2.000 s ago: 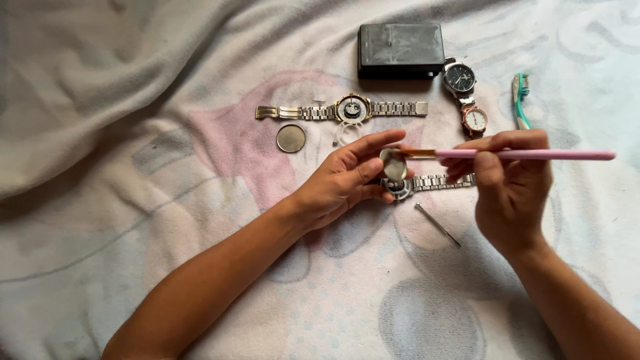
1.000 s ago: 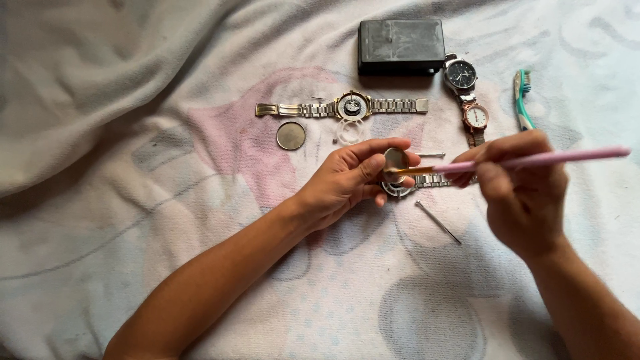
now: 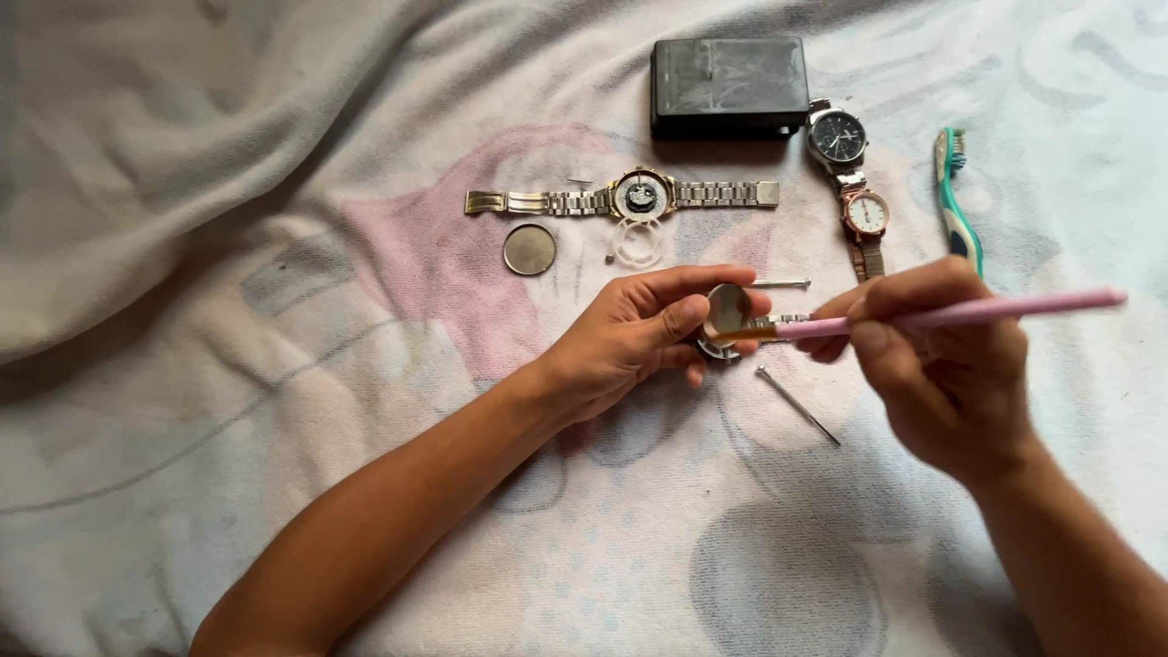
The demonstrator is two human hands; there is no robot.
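My left hand [image 3: 639,333] holds a round metal watch case back [image 3: 728,308] between thumb and fingers. In my right hand [image 3: 940,365] is a small paintbrush with a pink handle [image 3: 1013,308]; its bristles lie at the lower part of the case back. Under my left fingers shows part of a watch case [image 3: 721,349], its steel link band [image 3: 783,321] running right toward my right hand. Above my left hand lies an opened watch [image 3: 641,194] on a steel band, with a white plastic ring [image 3: 637,243] and another case back [image 3: 529,249] just below it.
A black box [image 3: 730,87] stands at the back, beside a black-dialled watch [image 3: 837,137] and a rose-gold watch [image 3: 864,213]. Farther right lies a toothbrush [image 3: 958,214]. One small screwdriver [image 3: 797,405] and another thin metal tool [image 3: 783,284] rest near my hands on the creased blanket [image 3: 584,538].
The case back in my left hand has changed its tilt. My right hand and the brush have shifted slightly right since the oldest frame, and the brush tip now sits lower on the case back.
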